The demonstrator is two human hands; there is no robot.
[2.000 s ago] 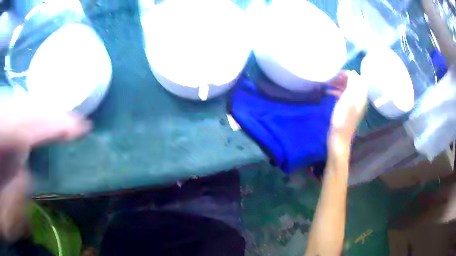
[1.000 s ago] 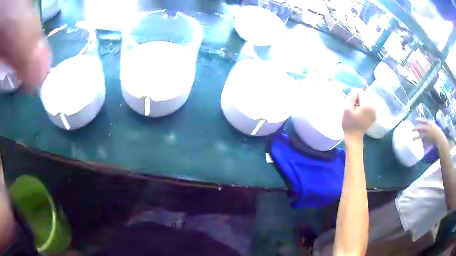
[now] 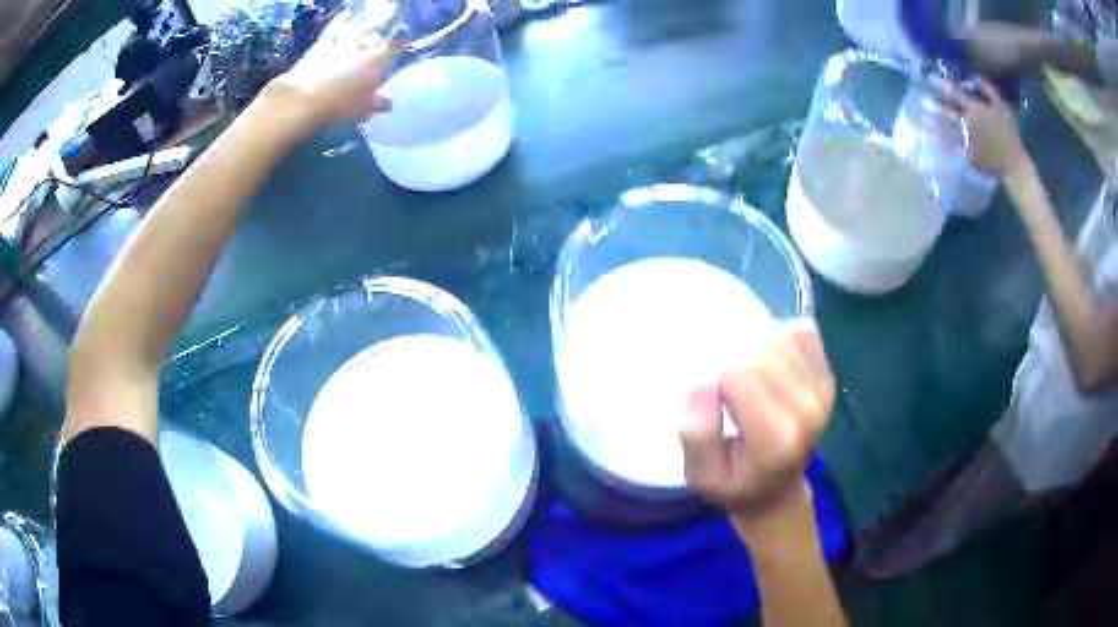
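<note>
Clear vessels with white lower parts stand on the dark-green bench. One vessel [image 3: 668, 367] is at the centre, on or just behind a blue cloth [image 3: 650, 570]. Another vessel [image 3: 417, 447] stands to its left. My right hand [image 3: 763, 423] is curled in front of the centre vessel's lower right side; its fingertips and anything in them are hard to make out. My left hand [image 3: 343, 67] reaches far over the bench, its fingers at the left rim of a farther vessel [image 3: 439, 123]; whether they grip it is unclear.
A vessel [image 3: 221, 527] stands at the lower left, partly behind my sleeve. Another [image 3: 864, 221] stands at the right, beside another person's hand [image 3: 987, 129]. Cables and dark items [image 3: 135, 116] clutter the far left bench edge. The bench top [image 3: 625, 98] looks wet.
The view has swung over the bench. My left arm now stretches out to a far vessel. My right hand stays curled near the vessel by the blue cloth.
</note>
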